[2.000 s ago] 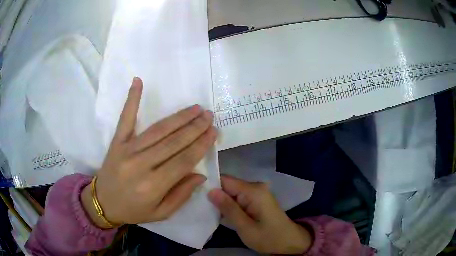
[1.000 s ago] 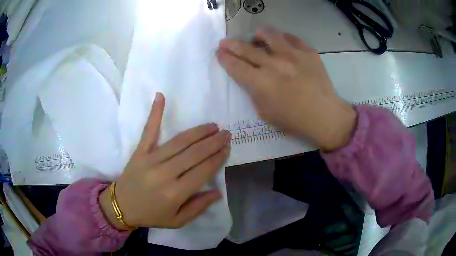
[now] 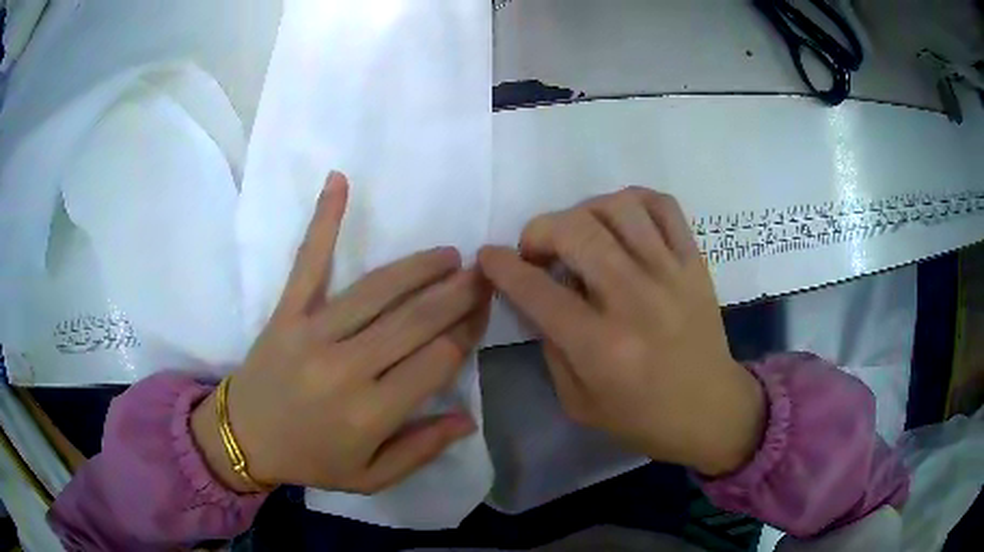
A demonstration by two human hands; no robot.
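Observation:
A white fabric panel (image 3: 399,140) lies lengthwise over the glossy table, and its near end hangs over the front edge. My left hand (image 3: 367,356) lies flat on the panel, fingers spread, fingertips near its right edge, pressing rather than gripping. My right hand (image 3: 637,313) is just right of that edge, fingers curled, index fingertip touching the edge beside my left fingertips. Whether it pinches cloth is hidden.
Black-handled shears (image 3: 815,49) lie at the upper right on the beige machine bed (image 3: 647,49). A printed ruler (image 3: 820,224) runs along the front of the table. Another white piece (image 3: 151,205) lies curved at the left. Pale cloth hangs at the lower right.
My right hand swept from below the table edge up along the panel's right edge, then came back down beside my left fingertips. My left hand stays flat on the panel.

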